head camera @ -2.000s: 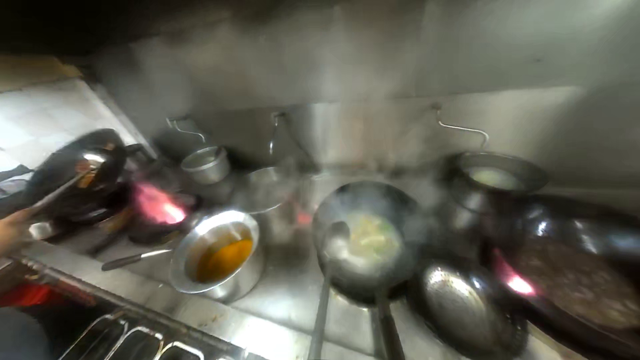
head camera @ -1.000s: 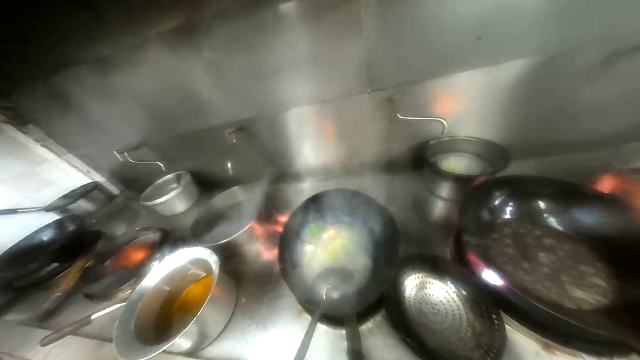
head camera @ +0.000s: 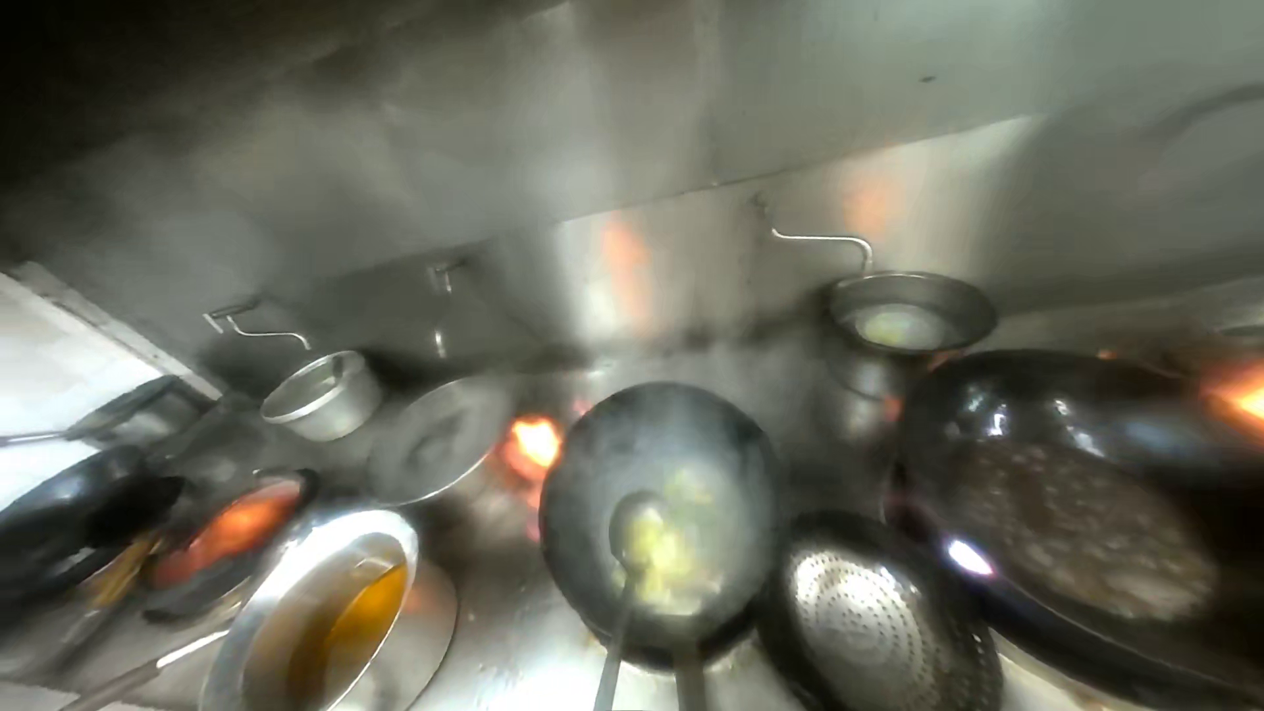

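Note:
Neither of my hands shows in the head view. A steaming black wok (head camera: 592, 494) stands at the lower centre, holding pale yellow-green food (head camera: 681, 553). A ladle (head camera: 624, 622) rests its bowl in that food, and its handle runs out of the bottom edge beside the wok's handle (head camera: 689, 676). To the right a perforated metal strainer (head camera: 854, 617) lies in a dark pan. A metal pot (head camera: 434, 632) with orange-brown liquid stands at the lower left, a long handle (head camera: 158, 667) beside it.
A large wok (head camera: 1066, 523) with dark bubbling contents is at the right. Behind are a pan (head camera: 913, 311) on a pot, a small pot (head camera: 326, 395), a round lid or pan (head camera: 434, 444) and wall faucets (head camera: 820, 237). Flames (head camera: 536, 441) glow left of the centre wok; more flare at far right.
The view has shifted. Flames have flared beside the centre wok and at the far right. The hand at the left edge two seconds ago is out of view.

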